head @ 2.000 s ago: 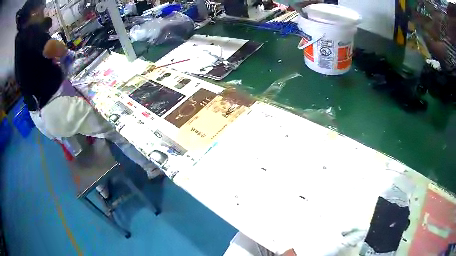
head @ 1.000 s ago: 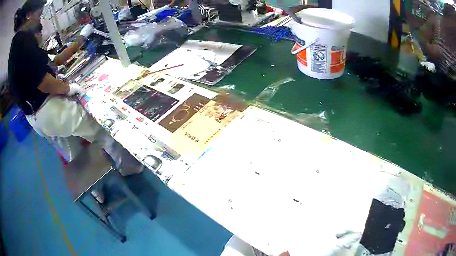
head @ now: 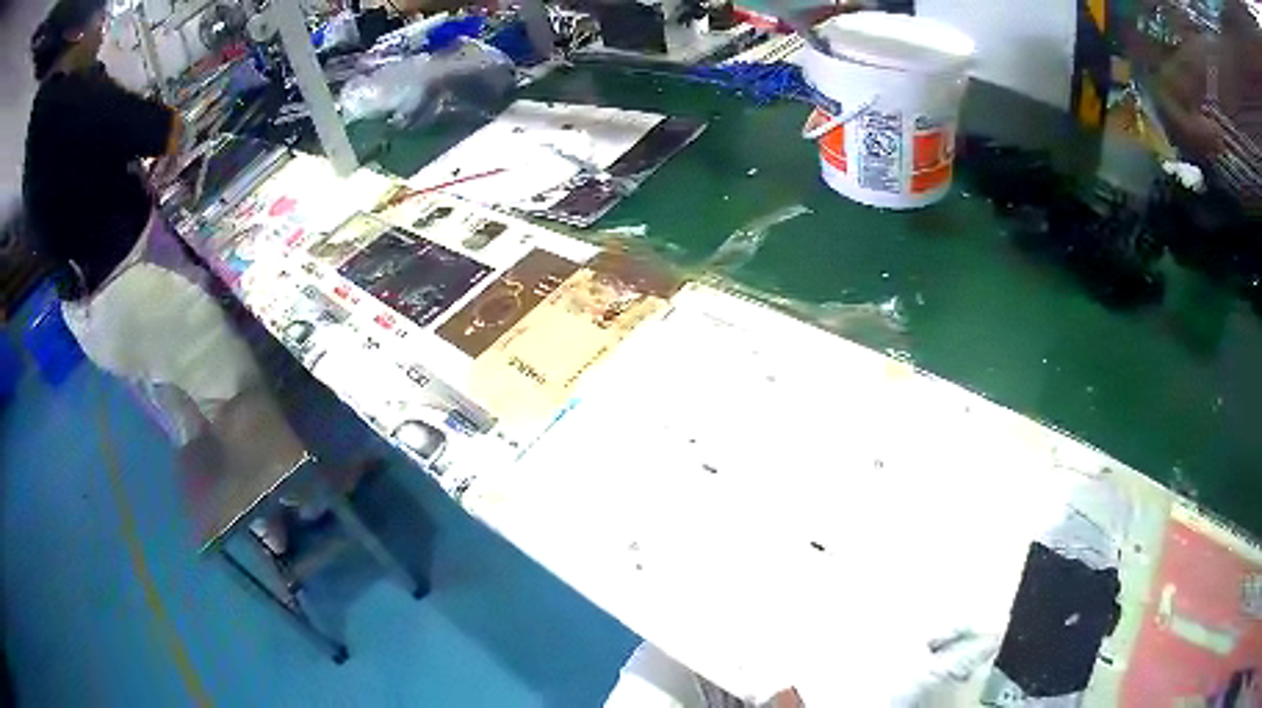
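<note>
A white sheet point(head: 747, 477) covers the near part of the bench. A ragged black pad point(head: 1060, 620) lies at its right end over a grey-silver plate point(head: 1086, 533). A washed-out pale shape point(head: 955, 664) lies just left of the pad; it may be a gloved hand, but I cannot make it out. At the bottom edge a white shape point(head: 657, 681) and a small skin-toned patch point(head: 783, 699) are cut off. I cannot tell which hand or arm they belong to. No held thing is visible.
A pink sheet point(head: 1201, 609) lies at the right. The green table point(head: 817, 263) behind bears a white bucket point(head: 886, 118), black parts point(head: 1093, 228) and crumpled film. Printed sheets point(head: 526, 325) run left towards a person point(head: 104, 166) beside a stool point(head: 256, 498).
The view has shifted slightly. The person at the left has moved; the arms reaching out a second ago are now mostly hidden. The bench things lie as before.
</note>
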